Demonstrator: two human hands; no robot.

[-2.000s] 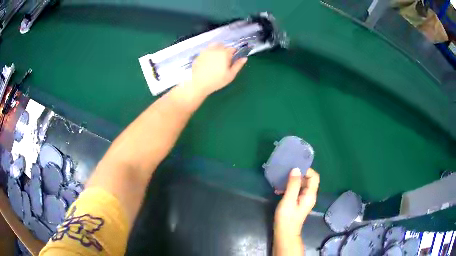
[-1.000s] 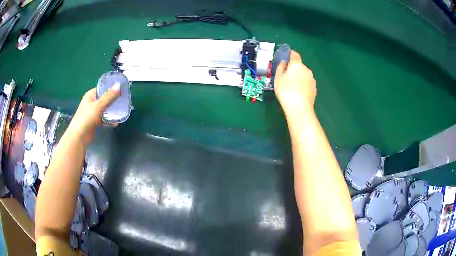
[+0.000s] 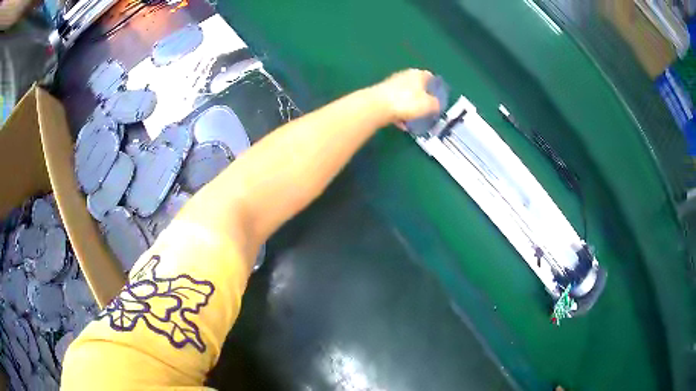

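Note:
A silver-white housing (image 3: 496, 191) lies diagonally on the green conveyor, open face up. My left hand (image 3: 410, 98) is closed on a grey end cap (image 3: 429, 114) at the housing's upper left end; whether the cap is seated is hidden. Another grey end cap (image 3: 591, 294) stands against the lower right end, beside the round unit. A small green circuit board (image 3: 563, 304) hangs out there. A black power cord (image 3: 553, 156) lies along the housing's far side. Only a tiny skin-coloured bit at the bottom edge may be my right hand (image 3: 561, 388); its state is hidden.
Loose end caps (image 3: 156, 176) lie in a pile on the side bench at left, partly on printed sheets (image 3: 172, 84). A cardboard carton (image 3: 65, 187) of caps stands at far left. The conveyor's raised edge (image 3: 610, 92) curves along the right.
The view has swung left, so the housing appears tilted on the right. My left hand has brought its cap to the housing's near end. My right hand has left the other end, where a cap remains.

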